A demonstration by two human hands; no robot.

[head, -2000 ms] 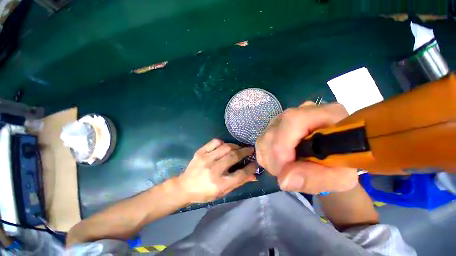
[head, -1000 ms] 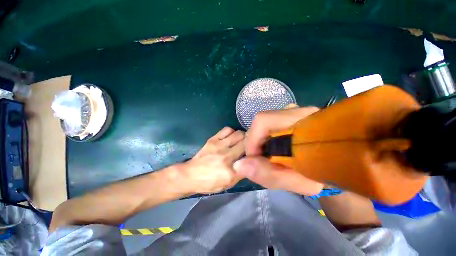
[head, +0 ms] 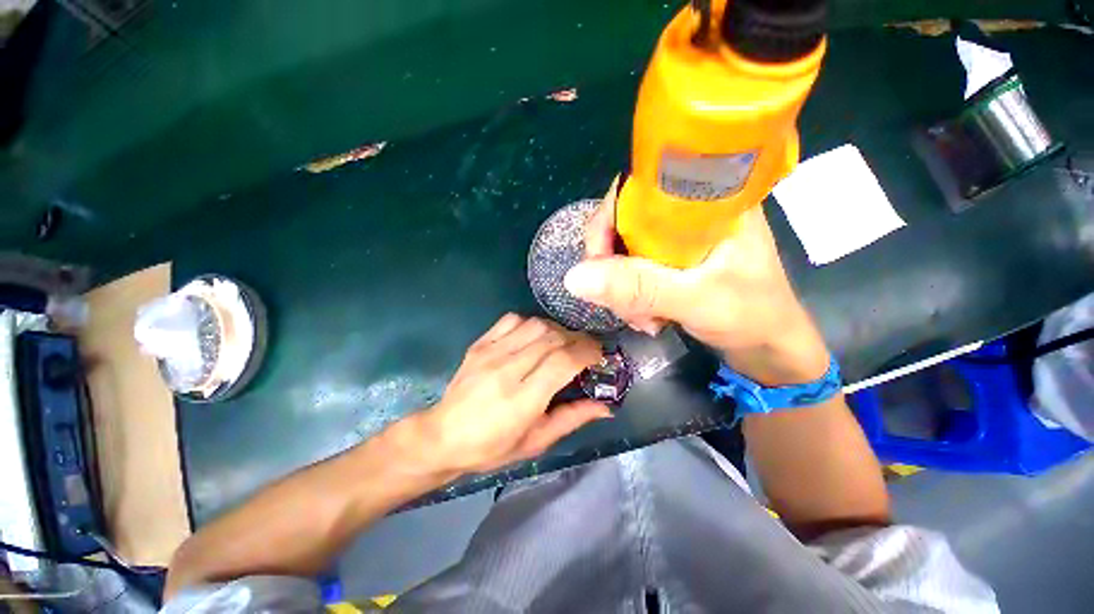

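My right hand [head: 696,288] is closed around the orange electric screwdriver [head: 708,144], which stands roughly upright over the perforated round dish [head: 564,266]. The hand and tool cover the dish's right part, and the driver tip is hidden. My left hand [head: 510,390] holds a small round electronic assembly [head: 608,377] between thumb and fingers at the bench's near edge. The assembly is dark with shiny details. A small clear plate or bag [head: 655,353] lies just right of it.
White paper slip [head: 837,204] lies right of the screwdriver. Solder wire reel [head: 1010,130] on a dark stand is at far right. A round tub with white wad [head: 216,339] stands left, beside a cardboard sheet [head: 134,420] and blue-black box [head: 60,444]. A blue stool [head: 972,408] is below right.
The screwdriver has swung from pointing right to upright, and my right hand has moved from the assembly up over the dish. The assembly in my left hand is now uncovered.
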